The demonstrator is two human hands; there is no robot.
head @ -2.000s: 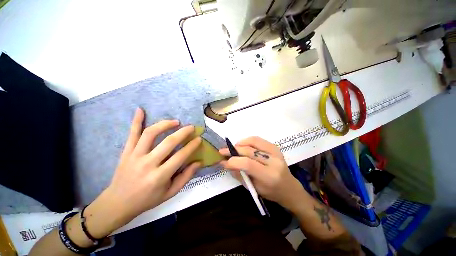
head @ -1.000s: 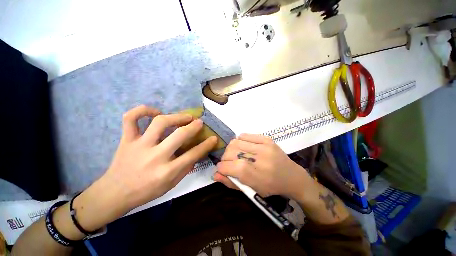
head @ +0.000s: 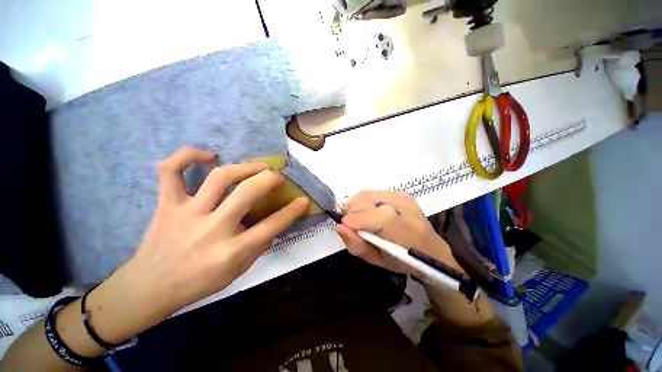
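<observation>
A grey-faced cut piece [head: 160,116] lies flat on the white table. A yellow-olive template [head: 279,200] lies on it near its angled right end, partly hidden under my left fingers. My left hand [head: 218,218] is spread and presses the template down. My right hand [head: 388,229] holds a white-barrelled marking pen [head: 406,256], its black tip at the template's lower right corner. A strip of grey cloth shows beyond the template's slanted edge.
Scissors [head: 497,134] with yellow and red handles lie right, over the machine bed [head: 428,87] and the printed table ruler [head: 548,138]. Black cloth [head: 25,189] lies at the far left. A blue basket [head: 555,298] and other items are below right.
The right hand has moved slightly right, and the pen tip is now at the template's lower right corner, with the barrel lying flatter. The left hand still presses the template.
</observation>
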